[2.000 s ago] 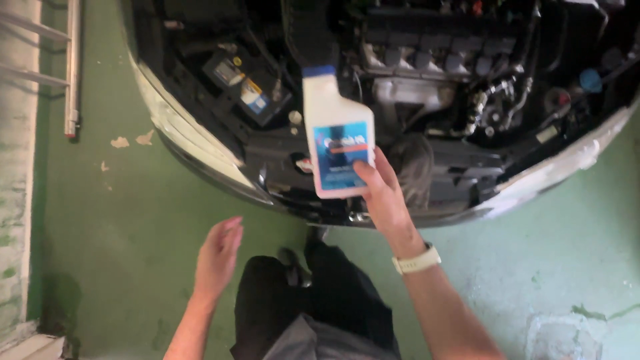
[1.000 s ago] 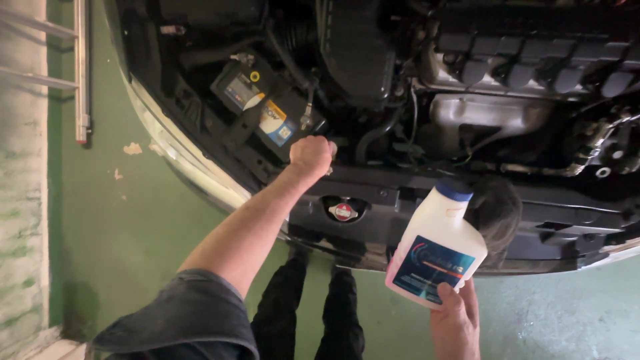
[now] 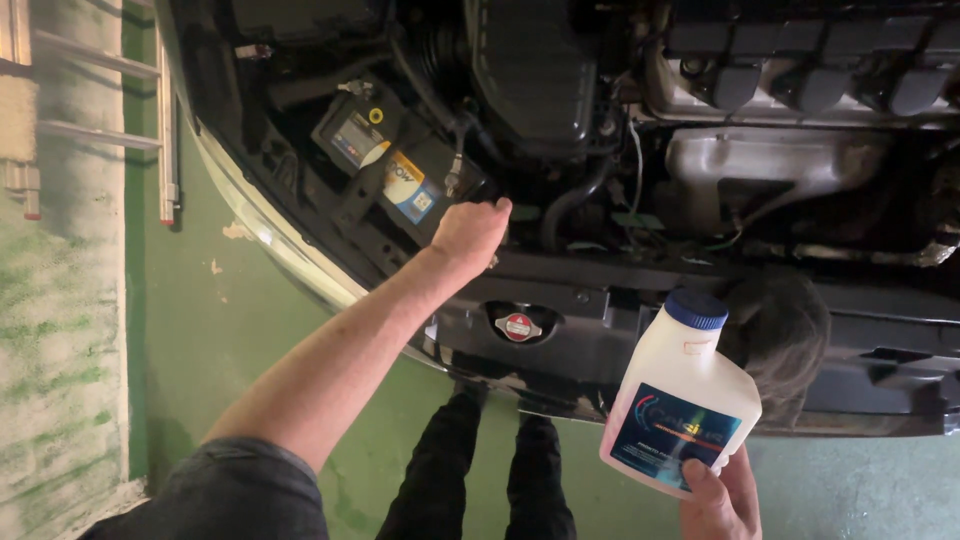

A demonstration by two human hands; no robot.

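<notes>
My right hand (image 3: 716,495) grips the lower end of a white plastic coolant bottle (image 3: 679,397) with a blue screw cap (image 3: 696,309) on it and a dark blue label. The bottle leans over the front edge of an open engine bay. My left hand (image 3: 471,234) reaches into the bay beside the car battery (image 3: 405,176), its fingers curled; what they touch, if anything, is hidden. Below and right of that hand, the metal radiator cap (image 3: 518,327) with a red centre sits in a recess of the black front panel (image 3: 585,300).
An aluminium ladder (image 3: 166,135) stands by the wall at the left. The car's front bumper (image 3: 277,251) curves past my legs. Behind the panel lie a black hose (image 3: 574,202) and a metal heat shield (image 3: 750,172). A dark cloth-like thing (image 3: 787,345) rests behind the bottle.
My left hand has gone from beside my legs to the battery area since two seconds ago. The bottle in my right hand has moved right, away from the radiator cap. The view is nearer the engine bay.
</notes>
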